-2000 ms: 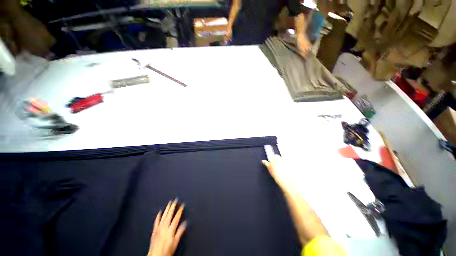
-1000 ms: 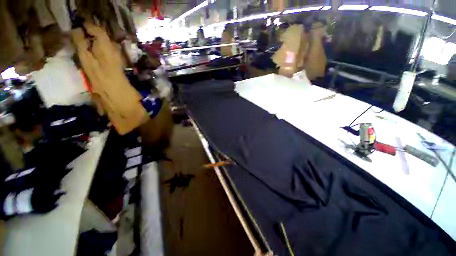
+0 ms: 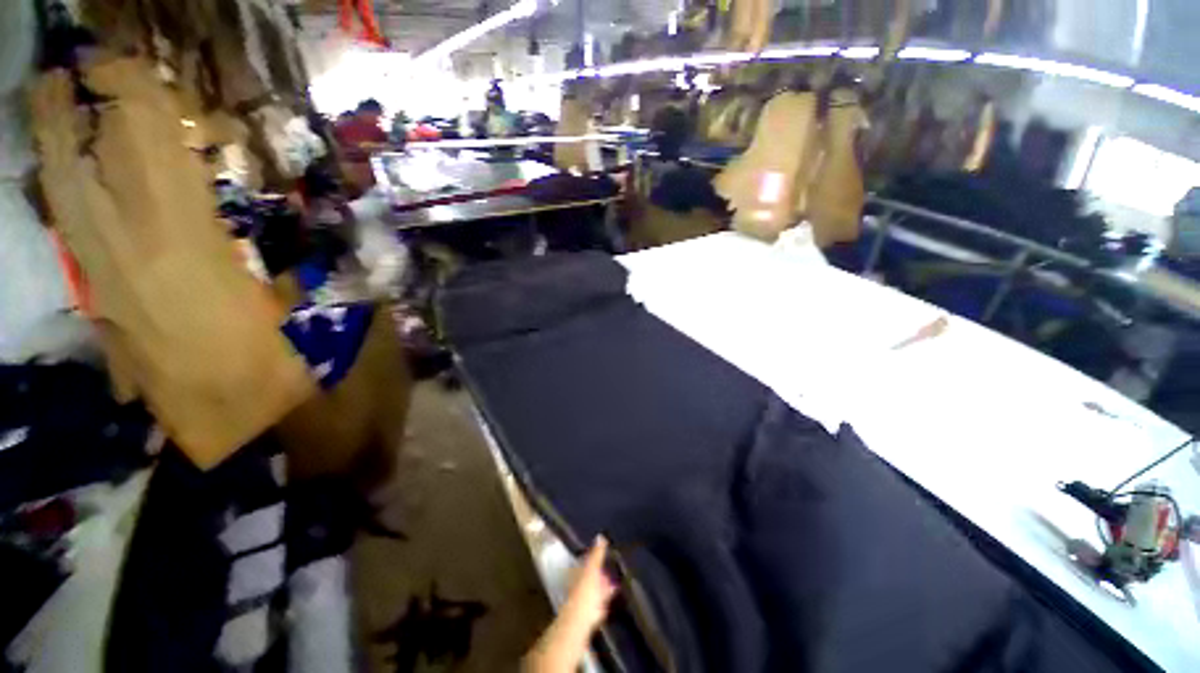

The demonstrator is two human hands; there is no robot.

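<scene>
Dark navy cloth (image 3: pixel 632 408) covers the near side of the long white table, flat in the middle, with soft folds towards the bottom. A thick bunched part (image 3: pixel 526 296) lies at its far end. My left hand (image 3: pixel 582 611) is at the table's near edge, at the cloth's edge, fingers pointing forward. It is small and blurred, so whether it grips the cloth is unclear. My right hand is out of the picture.
A corded cutter with red and silver parts (image 3: pixel 1138 533) stands on the white table top (image 3: pixel 948 434) at the right. A small brown piece (image 3: pixel 921 333) lies farther along. Brown paper patterns (image 3: pixel 171 289) hang over the aisle (image 3: pixel 448 526) at the left.
The view has swung left along the table and moved forward. My left hand now shows at the near edge; my right hand has gone out of the picture.
</scene>
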